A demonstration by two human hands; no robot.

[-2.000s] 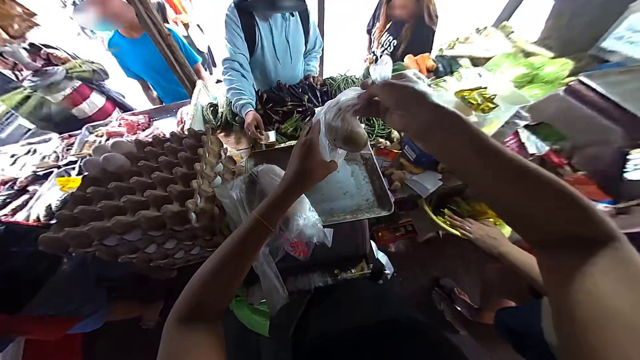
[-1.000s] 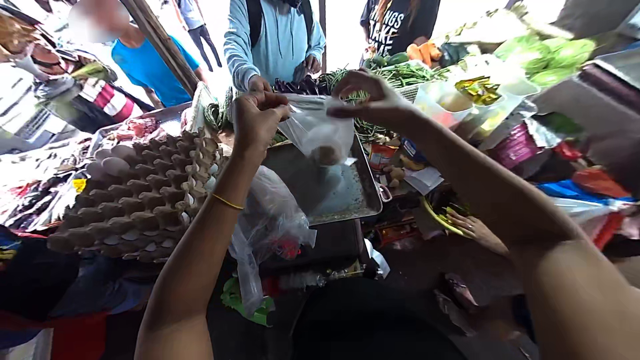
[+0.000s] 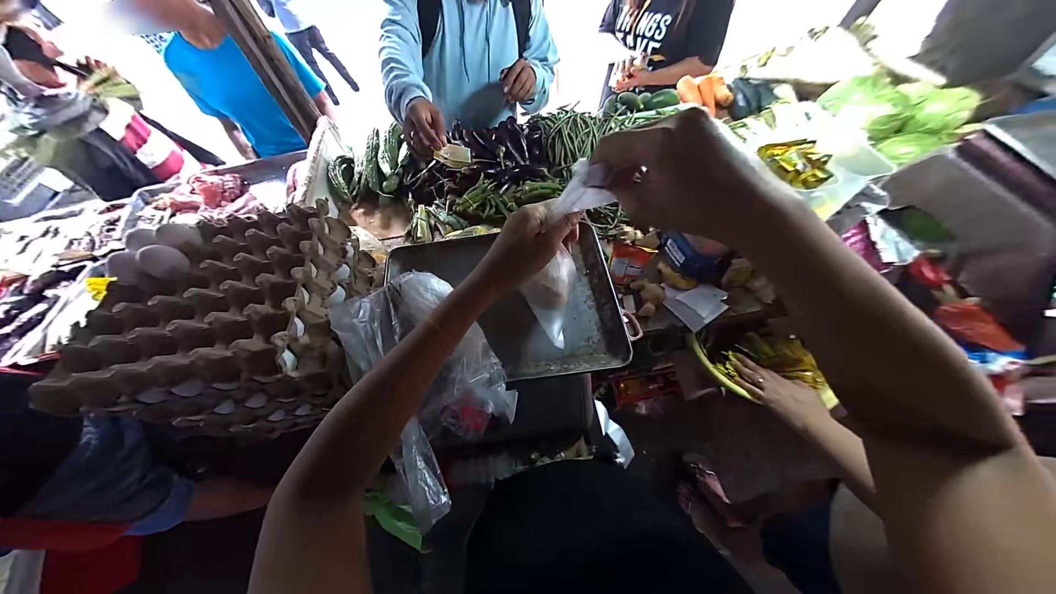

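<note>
Both my hands are on a clear plastic bag (image 3: 551, 289), which hangs with a rounded item inside over a metal tray (image 3: 511, 359). My left hand (image 3: 532, 239) is closed around the bag's neck. Higher and to the right, my right hand (image 3: 660, 169) grips the bag's gathered top end. What the item in the bag is, I cannot tell. Loose clear plastic bags (image 3: 445, 355) hang at the tray's near left side, partly behind my left forearm.
Stacked cardboard egg trays (image 3: 214, 305) with a few eggs stand left. Eggplants (image 3: 507, 148) and green beans (image 3: 569, 136) lie beyond the tray. A person in light blue (image 3: 470, 58) holds something small across the stall. Another person's hand (image 3: 771, 388) rests in a yellow-rimmed basket (image 3: 705, 367) at right.
The bag's top, spread between my hands one second ago, is now gathered and drawn tight. My left hand has moved lower and to the right, onto its neck.
</note>
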